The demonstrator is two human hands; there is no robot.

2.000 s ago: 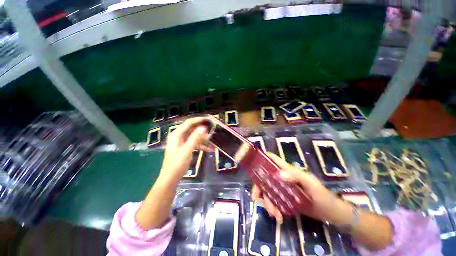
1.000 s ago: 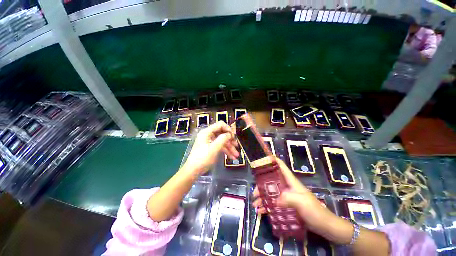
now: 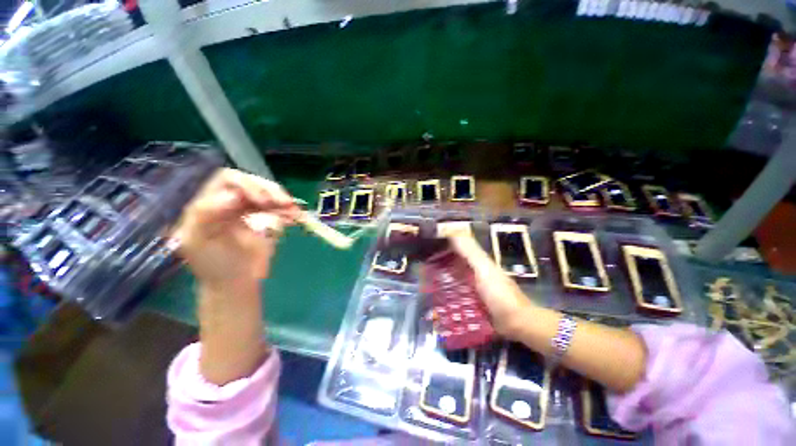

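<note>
My right hand (image 3: 499,292) holds an open dark red flip phone (image 3: 456,300), keypad half toward me, above the clear blister tray; its dark screen half is blurred and partly hard to see. My left hand (image 3: 234,228) is raised at the left, blurred, with a thin cream-yellow tape strip (image 3: 325,230) between its fingertips, stretching right toward the phone. The blister tray (image 3: 339,383) holds several phones with cream borders, such as one at the right (image 3: 650,279). Its front left pocket holds no phone.
Stacked trays (image 3: 122,205) stand at left. A pile of waste strips (image 3: 755,318) lies at right. More phones (image 3: 428,192) lie in rows beyond the tray, before a green panel (image 3: 489,87). Grey posts (image 3: 209,96) rise at left and right. Part of a person (image 3: 781,61) shows at upper right.
My left hand has moved left and up, away from the phone, with a strip now visible in it. The phone has moved lower. The view has turned left.
</note>
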